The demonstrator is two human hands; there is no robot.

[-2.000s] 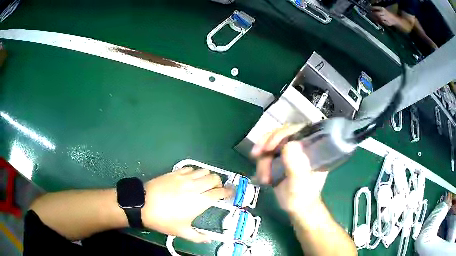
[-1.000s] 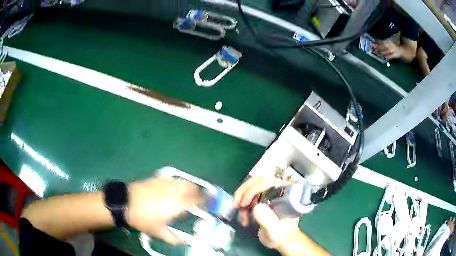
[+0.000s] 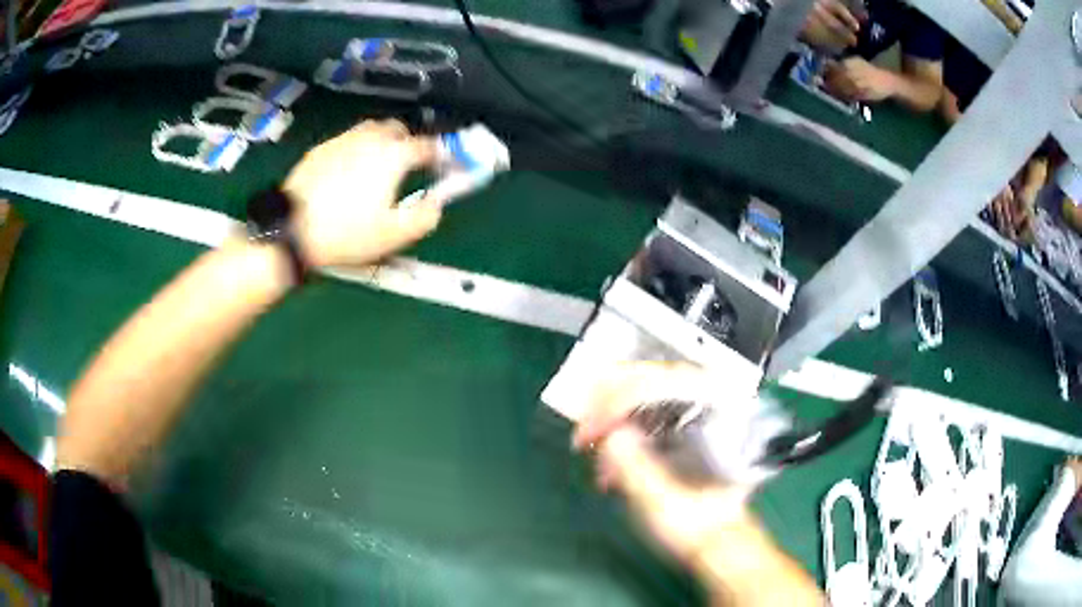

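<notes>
My left hand (image 3: 362, 196), with a black watch at the wrist, is over the belt beyond the white rail (image 3: 522, 301). It holds a white loop-frame assembly (image 3: 472, 160) with a blue insert; the fingers cover part of its loop. My right hand (image 3: 664, 457) is blurred, in front of the screw feeder (image 3: 676, 338). It is closed around the electric screwdriver (image 3: 724, 441), whose cable runs off to the right. The screwdriver's tip cannot be made out.
More loop-frame assemblies (image 3: 243, 116) lie on the green belt at upper left. A white pile of loop frames (image 3: 937, 510) lies at lower right. A slanting grey post (image 3: 920, 196) stands right of the feeder. A person's hands (image 3: 860, 77) work across the line.
My left hand has moved from the worktop up and away to the belt with a unit. The units formerly under it are gone from the near worktop. My right hand still holds the screwdriver.
</notes>
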